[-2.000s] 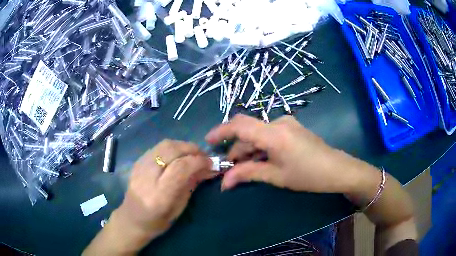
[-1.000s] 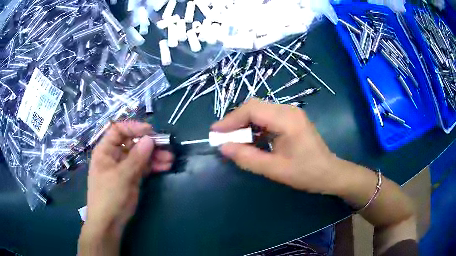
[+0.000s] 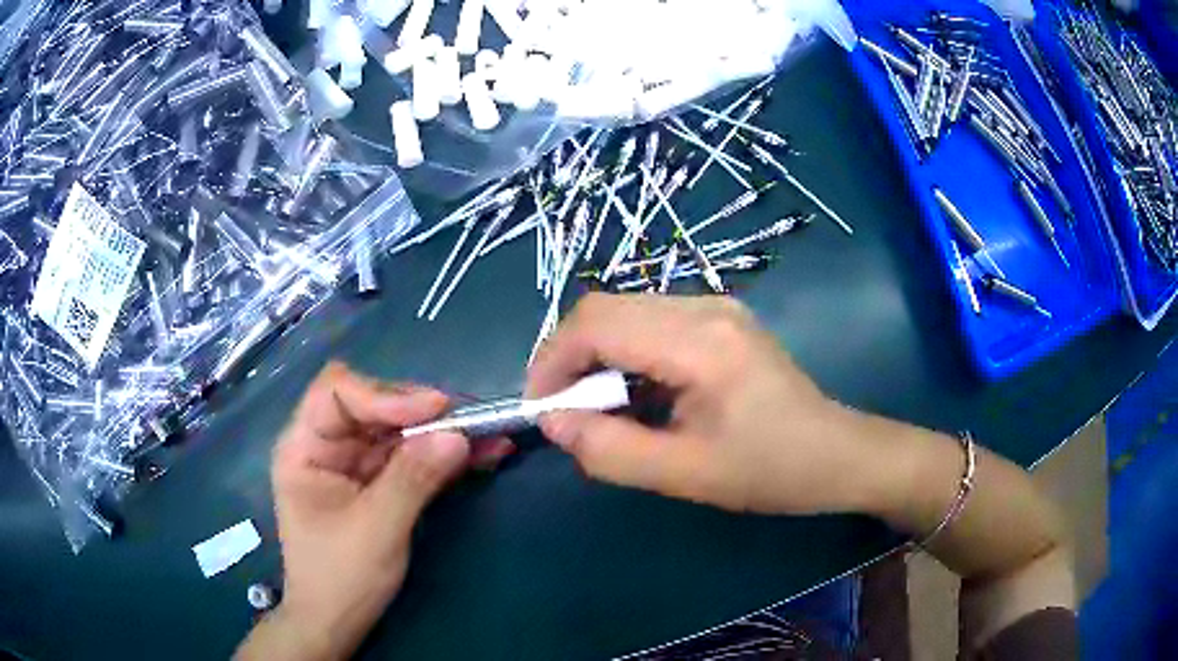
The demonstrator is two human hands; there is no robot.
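Observation:
My right hand (image 3: 685, 400) pinches a white sleeve (image 3: 602, 391) with a thin silvery-white rod (image 3: 433, 426) sticking out of it to the left. The rod tip reaches over my left fingertips. My left hand (image 3: 375, 471) is closed on a silvery metal tube (image 3: 501, 416), partly hidden by the fingers and lying along the rod; blur hides whether the rod is inside it. A loose pile of rod cores (image 3: 646, 207) lies just beyond my hands.
A clear bag of metal tubes (image 3: 194, 245) is at left, an open bag of white sleeves (image 3: 581, 58) at the top. Two blue bins (image 3: 1008, 338) with metal parts stand at right. A pale slip (image 3: 227, 549) and a small round piece (image 3: 262, 597) lie at lower left.
My left hand has moved right and slightly down, closing the gap to the rod. The sleeve and rod in my right hand are now lower and tilted, with the rod tip over my left fingers.

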